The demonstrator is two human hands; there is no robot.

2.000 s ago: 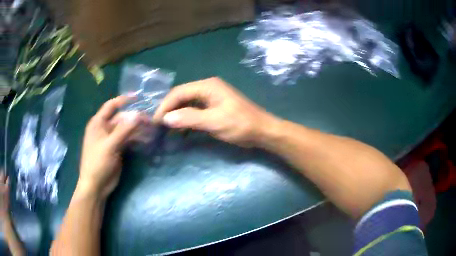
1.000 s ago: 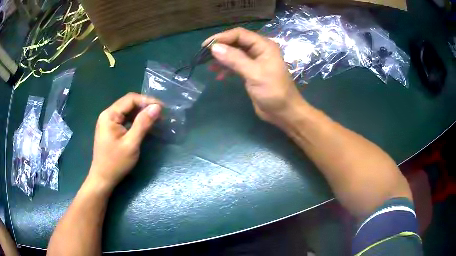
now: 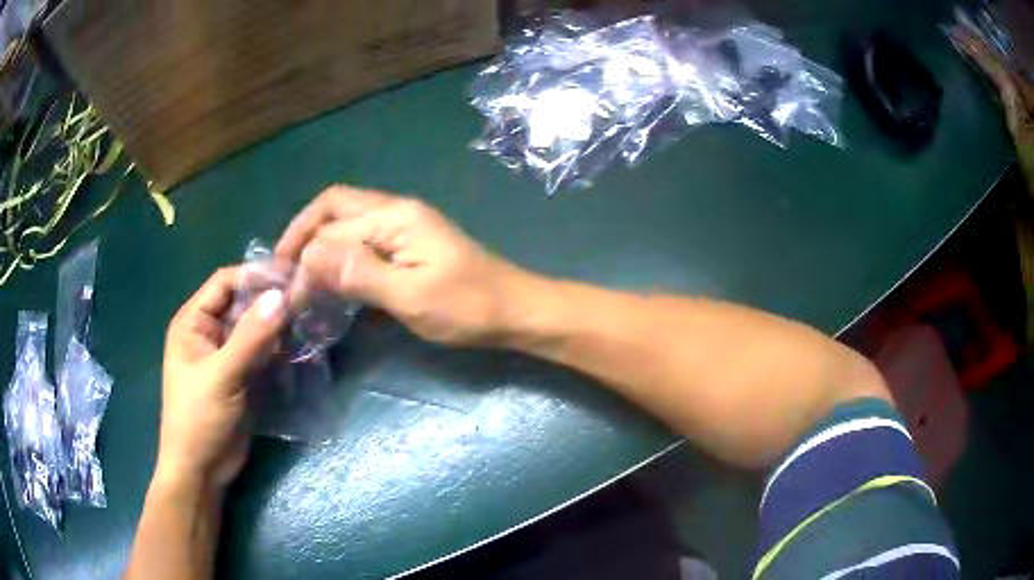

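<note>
A small clear zip-lock bag (image 3: 321, 329) is held between my two hands above the dark green table (image 3: 680, 244). My left hand (image 3: 221, 351) pinches its left side with thumb and forefinger. My right hand (image 3: 391, 266) has its fingertips on the bag's upper part, close to my left thumb. The bag is crumpled and partly hidden by my fingers. I cannot make out the dark cable in it.
A wide pile of shiny clear bags (image 3: 646, 96) lies at the far side. Left of it stand a brown carton (image 3: 284, 68) and yellow-green strips (image 3: 68, 187). Two clear bags (image 3: 82, 419) lie at the left. A black bundle (image 3: 896, 91) lies far right, a red stool (image 3: 952, 329) beyond the edge.
My right hand has come down and left to the bag from above it. The dark cable it held is no longer visible. The bag is now bunched between both hands. The view has shifted.
</note>
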